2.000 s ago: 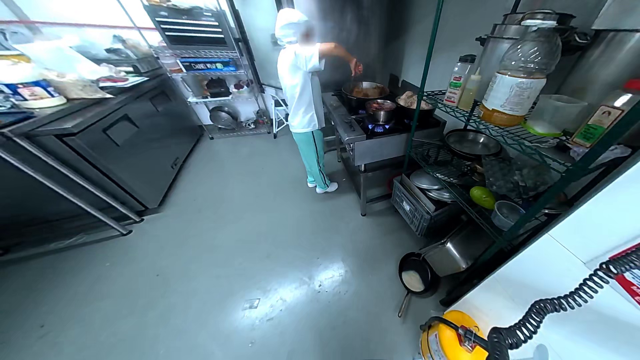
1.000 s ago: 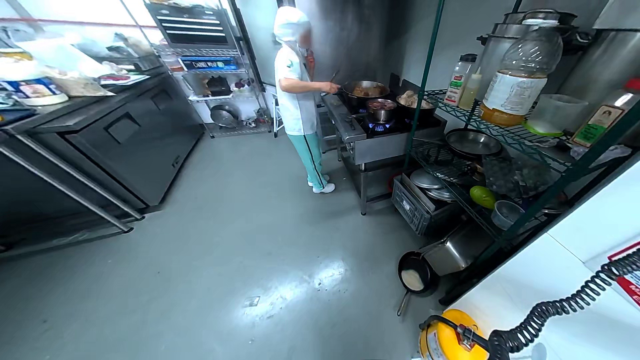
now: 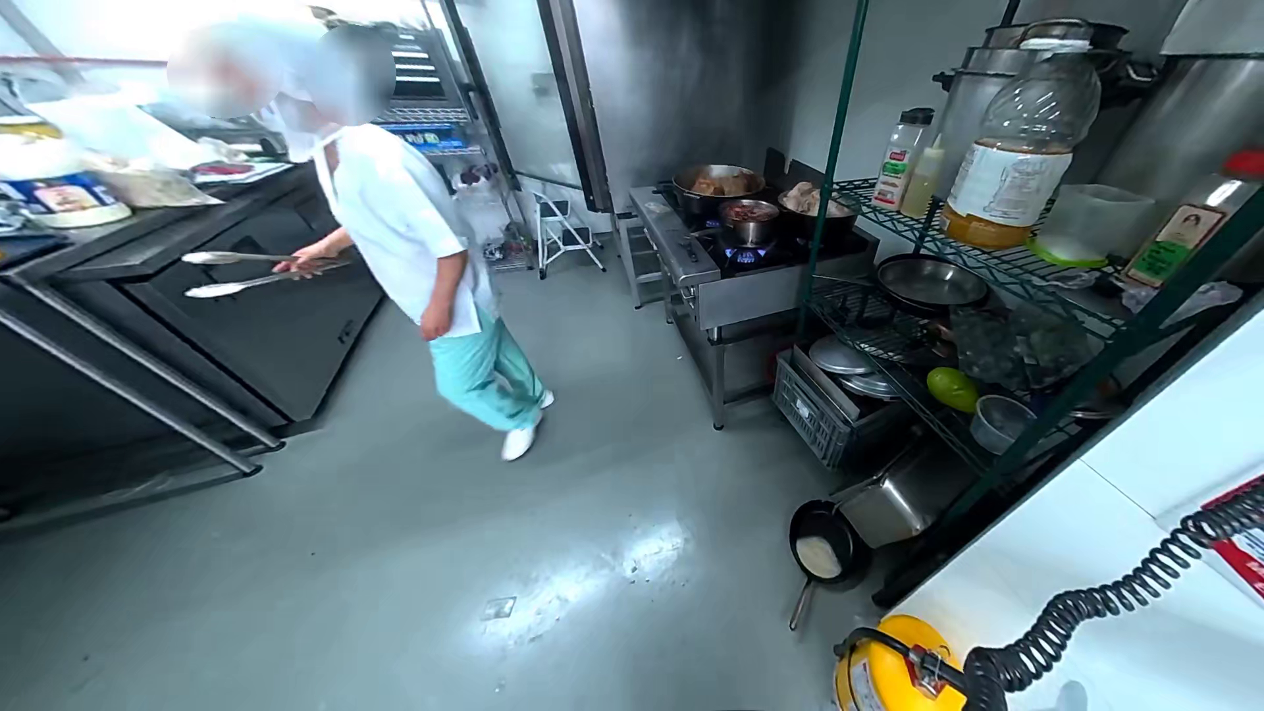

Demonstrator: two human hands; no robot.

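Note:
Neither my left hand nor my right hand shows in the head view. A co-worker (image 3: 395,217) in a white top and green trousers stands at the left of centre, beside the dark counter, with metal tongs (image 3: 237,274) in one hand. On the gas range (image 3: 681,242) stand a pan of browned food (image 3: 719,185), a small metal pot (image 3: 750,222) and a pan heaped with pale food (image 3: 818,200). A blue flame (image 3: 743,256) burns in front of the small pot.
A dark counter (image 3: 79,257) holding tubs and bags runs along the left. Green wire shelving (image 3: 987,265) with bottles and pans stands at the right. On the floor lie a frying pan (image 3: 829,543) and a yellow extinguisher (image 3: 899,662). A step stool (image 3: 563,232) is at the back.
The co-worker has moved from the range to the left, toward the dark counter and nearer to me, and now holds tongs out to the side. The pans remain on the range.

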